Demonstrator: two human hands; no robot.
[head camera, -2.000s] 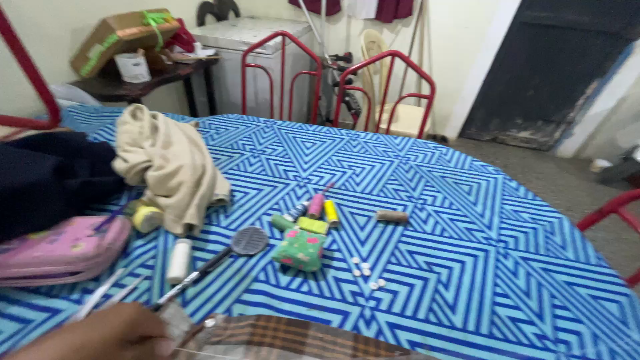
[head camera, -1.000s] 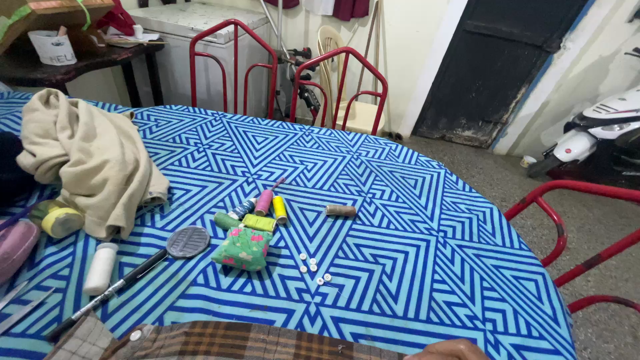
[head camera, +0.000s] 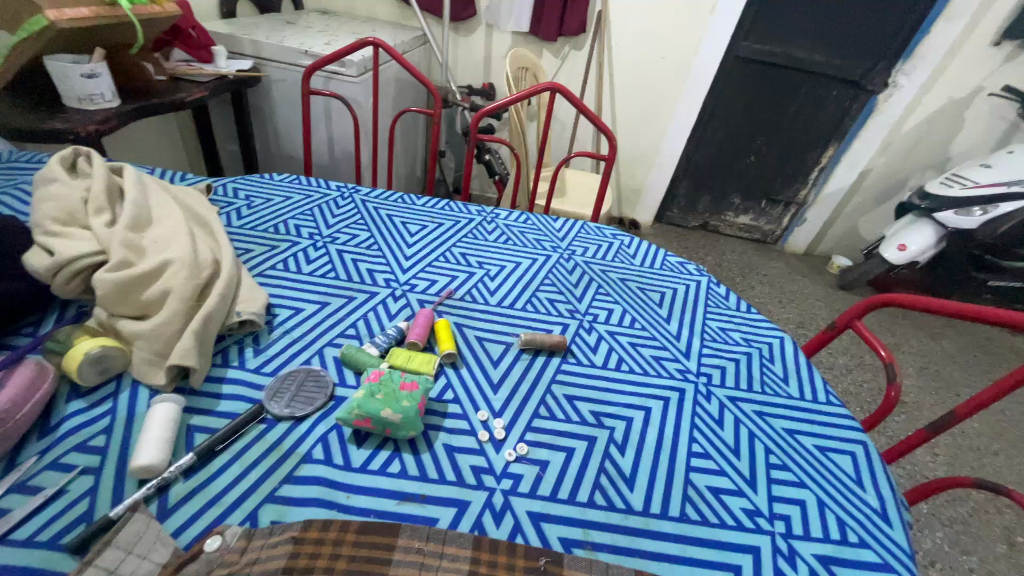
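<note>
Neither of my hands shows in the head view now. Brown plaid cloth (head camera: 360, 548) lies along the near table edge, with a white button (head camera: 212, 544) on it at its left. Past it are a green floral pincushion (head camera: 388, 404), a pink thread spool (head camera: 420, 330), a yellow spool (head camera: 445, 340), a lime spool (head camera: 412, 362) and a brown spool (head camera: 543, 342) lying apart to the right. Several loose white buttons (head camera: 499, 434) lie right of the pincushion. A black-handled tool with a round grey head (head camera: 298, 392) lies beside a white thread spool (head camera: 157, 436). Scissor blades (head camera: 36, 500) show at far left.
A beige cloth (head camera: 136, 256), a yellow-rimmed roll (head camera: 96, 360) and a pink pouch (head camera: 24, 400) lie on the left of the patterned tablecloth (head camera: 640, 448). Red metal chairs (head camera: 372, 120) stand behind the table, another (head camera: 952, 408) at right. A scooter (head camera: 952, 216) stands farther right.
A hand at the lower left two seconds ago, and part of a hand at the bottom edge one second ago, are out of view now. The view has turned right since the first frame.
</note>
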